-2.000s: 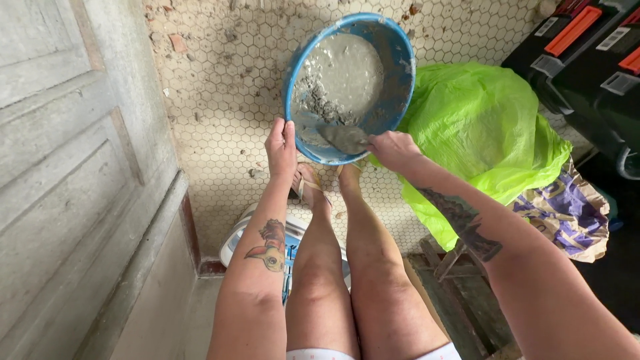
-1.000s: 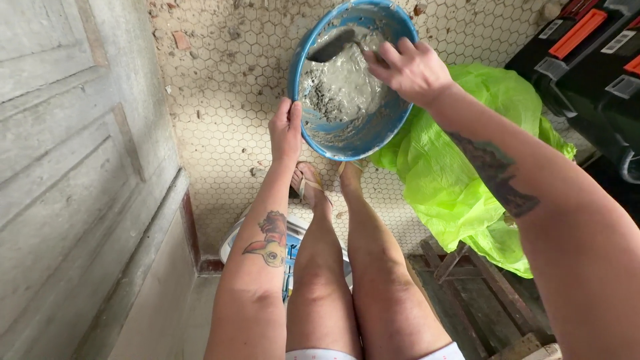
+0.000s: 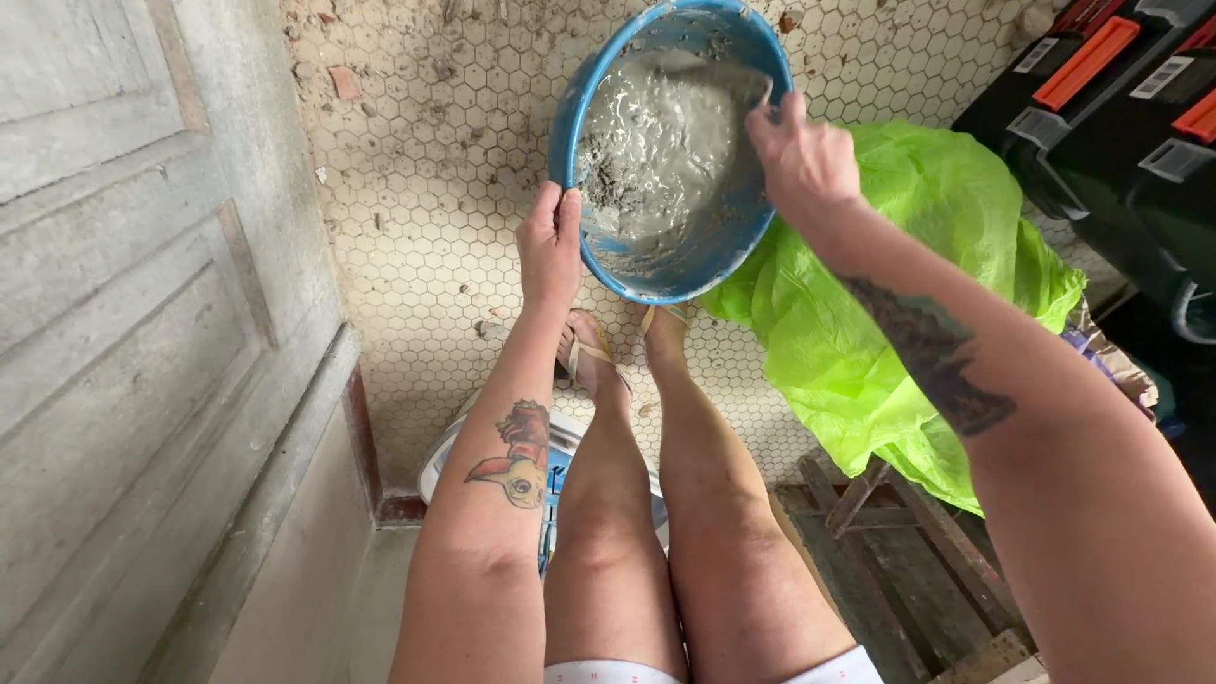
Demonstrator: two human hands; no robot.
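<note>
A blue plastic basin [image 3: 567, 119] stands tilted over the tiled floor, just beyond my feet. Wet grey mortar [image 3: 665, 142] fills much of it, glossy in the middle and lumpier at the left. My left hand [image 3: 551, 242] grips the basin's left rim, thumb and fingers closed on it. At the right rim, my right hand [image 3: 803, 152] is closed round the handle of a trowel. The trowel's blade [image 3: 727, 81], coated in grey, lies in the upper part of the mortar and is partly blurred.
A bright green plastic bag [image 3: 855, 323] lies right of the basin, by black cases with orange latches [image 3: 1088, 65]. A worn panelled door [image 3: 123, 285] is on the left. Below are a wooden frame [image 3: 936, 532] and a white-rimmed container [image 3: 439, 456]. Debris dots the hexagonal tiles [image 3: 427, 237].
My right hand with the trowel went from the basin's near edge to its far side, then to the right rim. My left hand keeps its hold on the left rim.
</note>
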